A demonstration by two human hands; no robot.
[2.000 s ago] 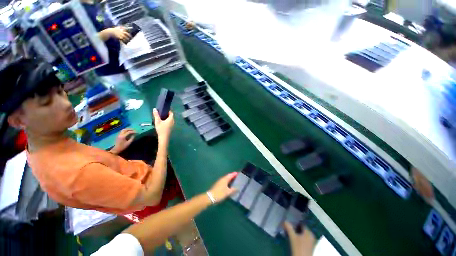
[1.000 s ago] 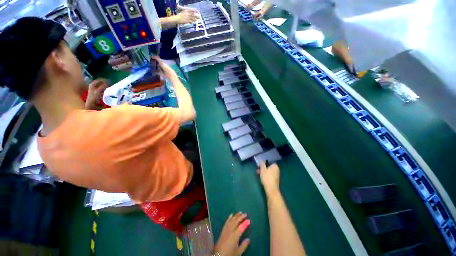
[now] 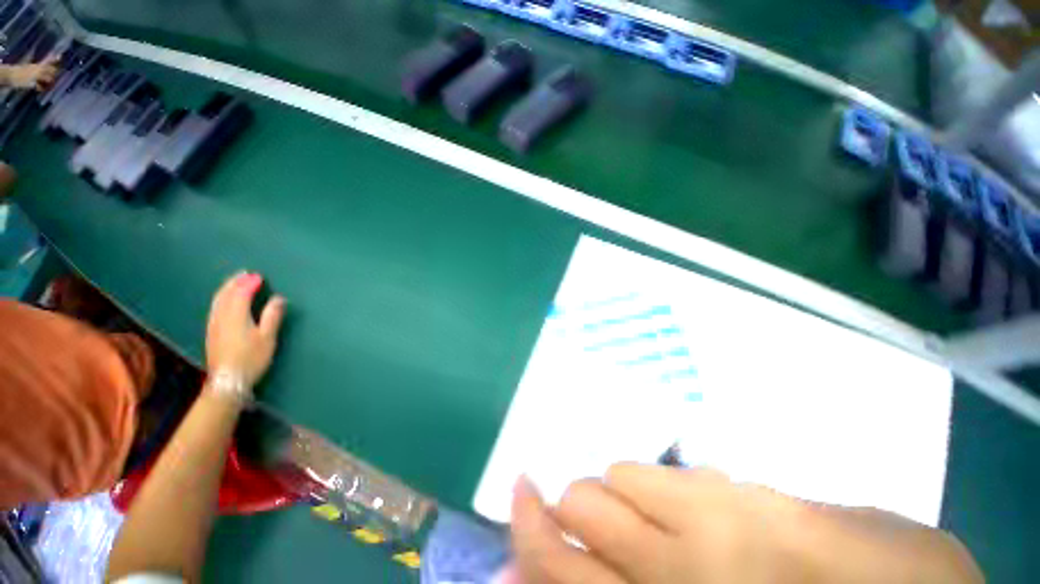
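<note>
A white work sheet (image 3: 798, 388) lies on the green bench before me. Short rows of tiny cyan adhesive pieces (image 3: 644, 338) show on its left part. My right hand (image 3: 707, 530) is large and blurred over the sheet's lower edge, fingers curled. A small dark piece of what looks like the tweezers (image 3: 671, 455) sticks out above its fingers; the rest is hidden. My left hand (image 3: 242, 331) is open and empty over the bench, left of the sheet, with pink on one fingertip.
Black-grey housings (image 3: 148, 143) lie in a slanted row at the upper left. More housings (image 3: 490, 80) lie on the belt beyond the pale rail (image 3: 456, 165), others at the right. Blue frames (image 3: 639, 34) line the belt. An orange-shirted person (image 3: 57, 399) is at the left.
The view has swung right, bringing in the white sheet and cyan pieces. My right hand has left the housing row and is over the sheet. My left hand remains open.
</note>
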